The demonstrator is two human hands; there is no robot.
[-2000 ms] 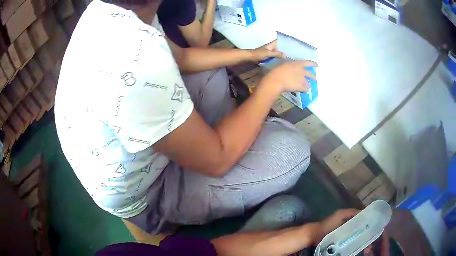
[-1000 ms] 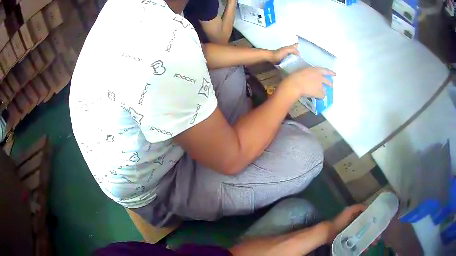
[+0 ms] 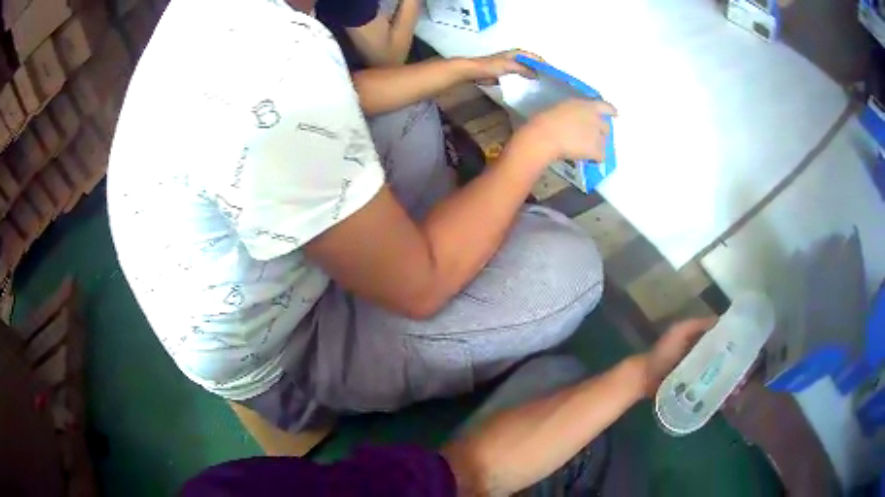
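Note:
A pale, partly translucent oblong housing with rounded ends (image 3: pixel 718 367) is held tilted at the lower right. Small dark oval openings and a greenish strip show on its face. My left hand (image 3: pixel 671 351) grips its left side near the upper part, and the fingertips are hidden behind it. My right hand (image 3: pixel 745 400) is at its lower right edge, dark, blurred and mostly hidden, so its grip cannot be made out.
A seated person in a patterned white shirt (image 3: pixel 243 175) holds a blue and white carton (image 3: pixel 594 160) at the white-topped table (image 3: pixel 708 184). Blue flaps (image 3: pixel 810 367) of an open carton stand beside the housing. Brown cardboard stacks (image 3: pixel 58 116) and green floor (image 3: pixel 126 388) are at left.
The housing and my hands have moved up in view, and more of my left forearm shows. The neighbour's carton has tilted, with its blue flap now along the top.

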